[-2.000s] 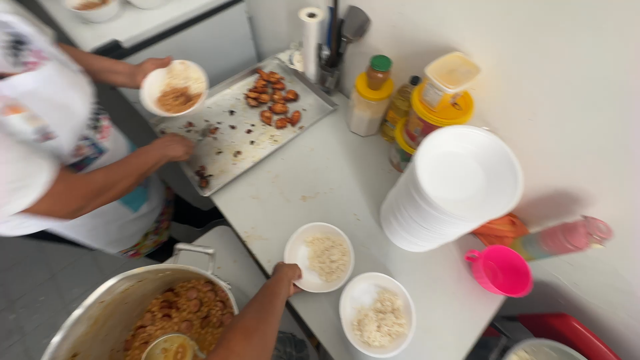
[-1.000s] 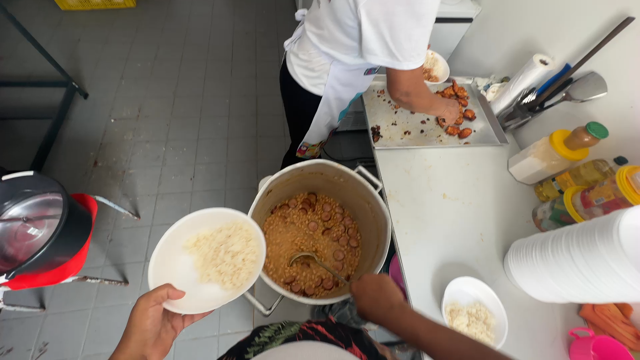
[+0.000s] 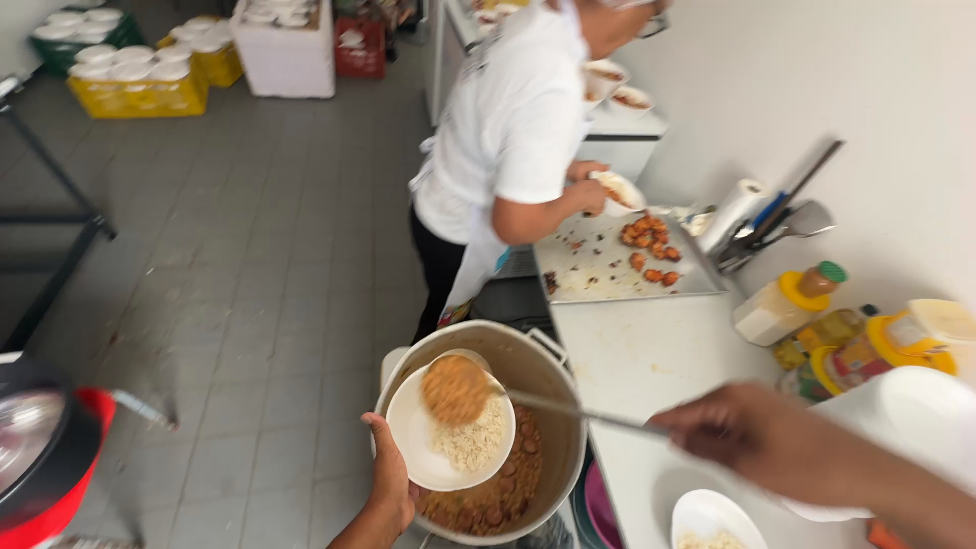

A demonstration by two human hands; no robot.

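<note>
My left hand (image 3: 390, 476) grips the rim of a white bowl (image 3: 415, 450) with rice (image 3: 473, 438) in it, held over a large metal pot (image 3: 560, 381). Beans with sausage slices (image 3: 488, 499) lie in the pot. My right hand (image 3: 732, 431), blurred, is shut on the long handle of a metal ladle (image 3: 595, 415). The ladle's bowl, full of beans (image 3: 455, 389), is over the upper part of the white bowl. On the counter below my right hand stands another white bowl (image 3: 705, 515) with rice.
A co-worker (image 3: 526, 114) holds a bowl of food beside a metal tray (image 3: 602, 263) with browned meat pieces (image 3: 648, 236). Stacked white bowls (image 3: 907, 427), jars and bottles line the wall. Crates (image 3: 141, 95) of filled bowls stand on the floor at the back; a black pot (image 3: 53, 442) is at left.
My left hand has brought the bowl of rice from left of the pot to over it. The ladle has come up out of the beans. The co-worker's hand has left the tray and is at the bowl.
</note>
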